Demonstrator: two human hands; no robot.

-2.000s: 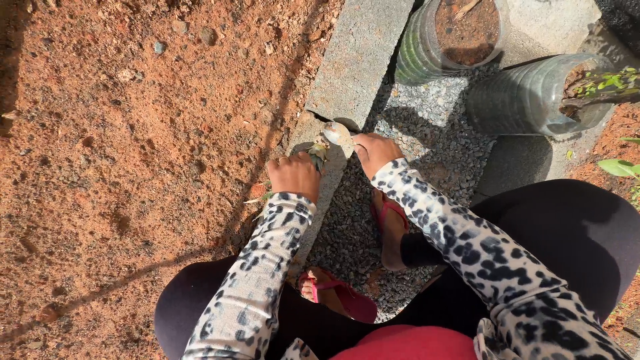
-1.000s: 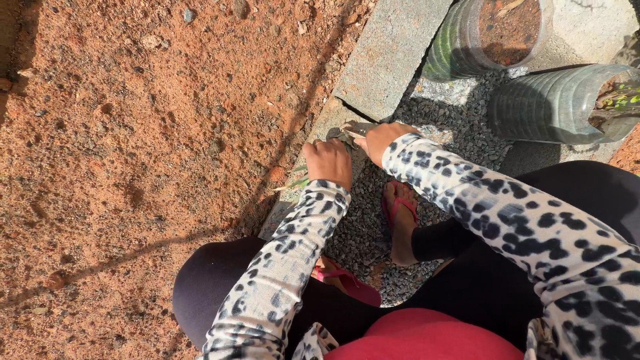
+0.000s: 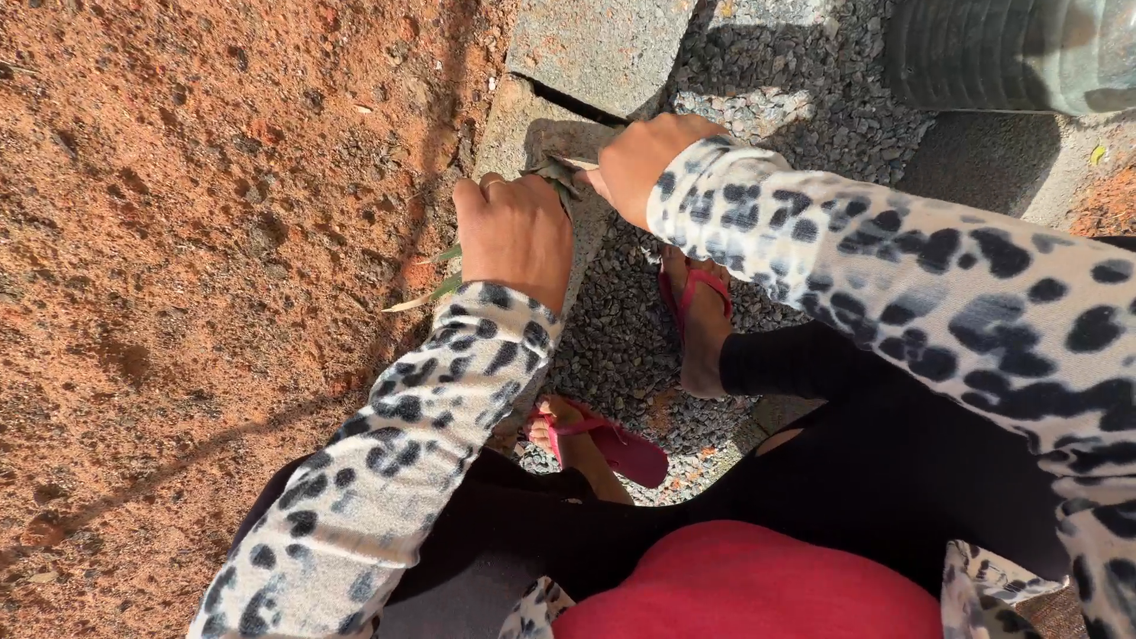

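My left hand (image 3: 517, 235) is closed around a plant with long green leaves (image 3: 446, 286), whose tips stick out on the hand's left side. Its grey-green base (image 3: 557, 174) shows between my two hands, over the concrete kerb block (image 3: 504, 133). To the right, my right hand (image 3: 652, 169) has its fingers curled, with a thin pale piece at its fingertips, touching the plant's base. Whether that piece is a blade or part of the plant cannot be told.
Reddish sandy soil (image 3: 222, 222) lies left of the kerb. Another concrete block (image 3: 599, 53) adjoins across a dark gap. Grey gravel (image 3: 612, 328) surrounds my feet in red flip-flops (image 3: 628, 451). A cut clear plastic bottle (image 3: 1003, 58) is at the upper right.
A round pale thing seen between the hands two seconds ago no longer shows that way. Both hands remain together over the kerb, the left still on the plant.
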